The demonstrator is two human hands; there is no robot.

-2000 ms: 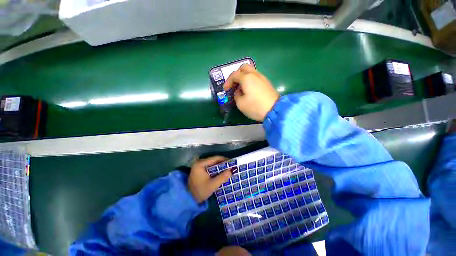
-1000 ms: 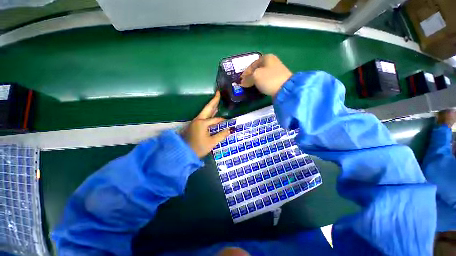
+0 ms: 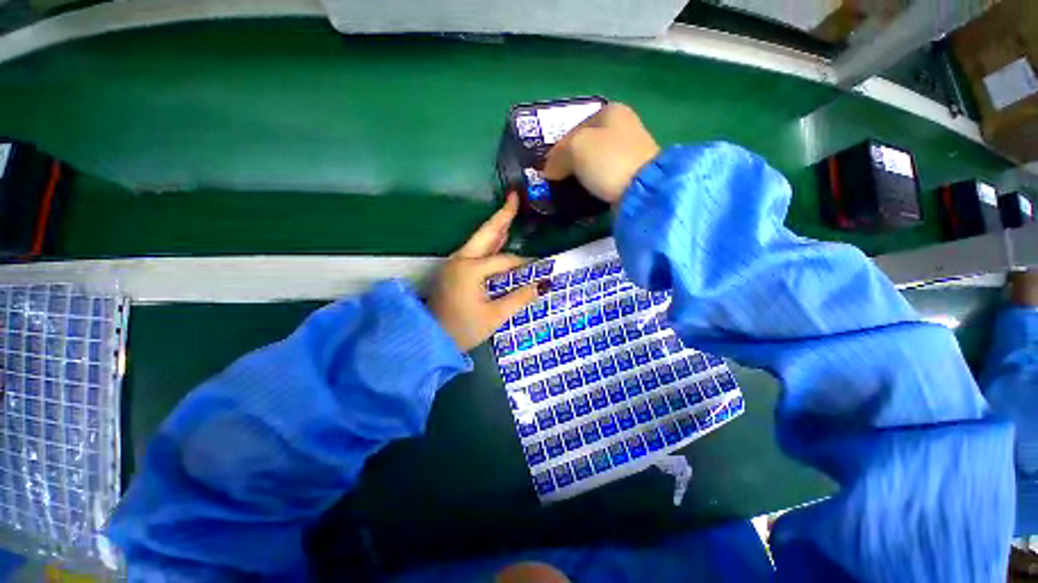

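A black product unit stands on the green belt in front of me, with a white barcode label on its top. A small blue hologram sticker shows below that label. My right hand presses its fingers on the unit's top beside the sticker; its fingertips are partly hidden. My left hand grips the upper left corner of the label sheet between thumb and fingers, and its raised index finger touches the unit's near left side. The sheet has rows of blue rectangles and a blank strip along its top.
Black units stand on the belt at far left and right. Spare label sheets lie at left. A white box is beyond the belt, a cardboard box at upper right. Another person's blue sleeve shows at right.
My left hand and the label sheet have moved up toward the belt, and my left index finger now touches the unit. My right hand stays on the unit's top. The view has shifted.
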